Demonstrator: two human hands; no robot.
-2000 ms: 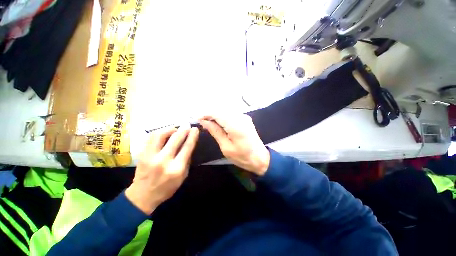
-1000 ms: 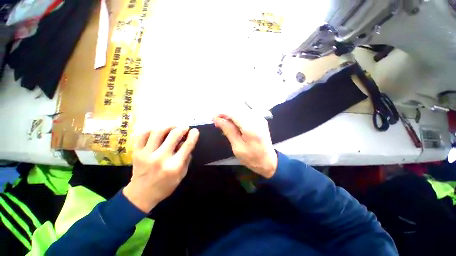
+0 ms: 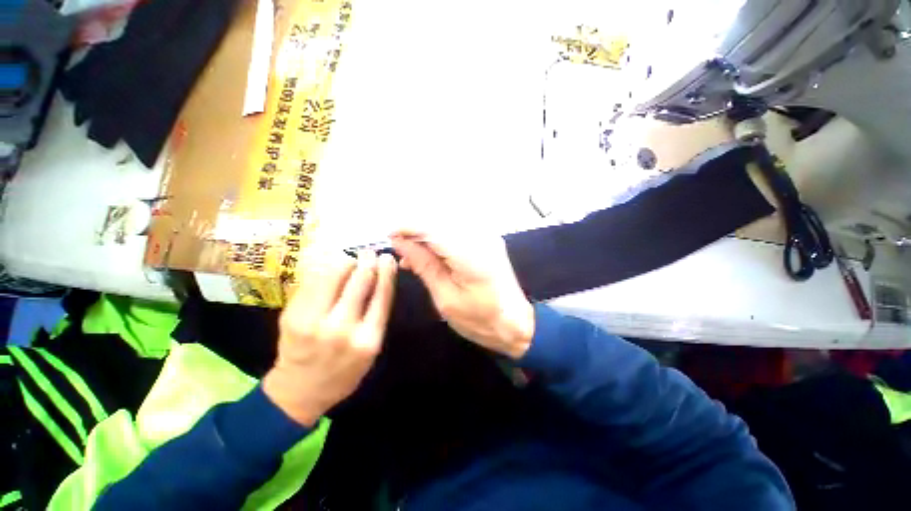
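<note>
A black fabric strip (image 3: 639,240) lies along the table's front edge, with a thin grey-blue line on its upper edge. Its right end lies below the sewing machine head, touching or close to the shears. My left hand (image 3: 335,324) pinches the strip's upper edge near its left part with the fingertips. My right hand (image 3: 469,289) pinches the same edge just right of the left fingertips. The fabric between and under the hands is mostly hidden.
Sewing machine head (image 3: 799,70) at upper right. Black-handled shears (image 3: 805,245) and a red-handled tool (image 3: 855,291) lie right of the strip. Cardboard (image 3: 215,170) with yellow tape (image 3: 300,130), a white sliver (image 3: 259,60) and black pieces (image 3: 150,75) are left. Neon-green fabric (image 3: 190,399) hangs below.
The view has shifted, so the table things sit further right. Over the last second my right hand has come back leftward, close to my left fingertips; both still hold the edge.
</note>
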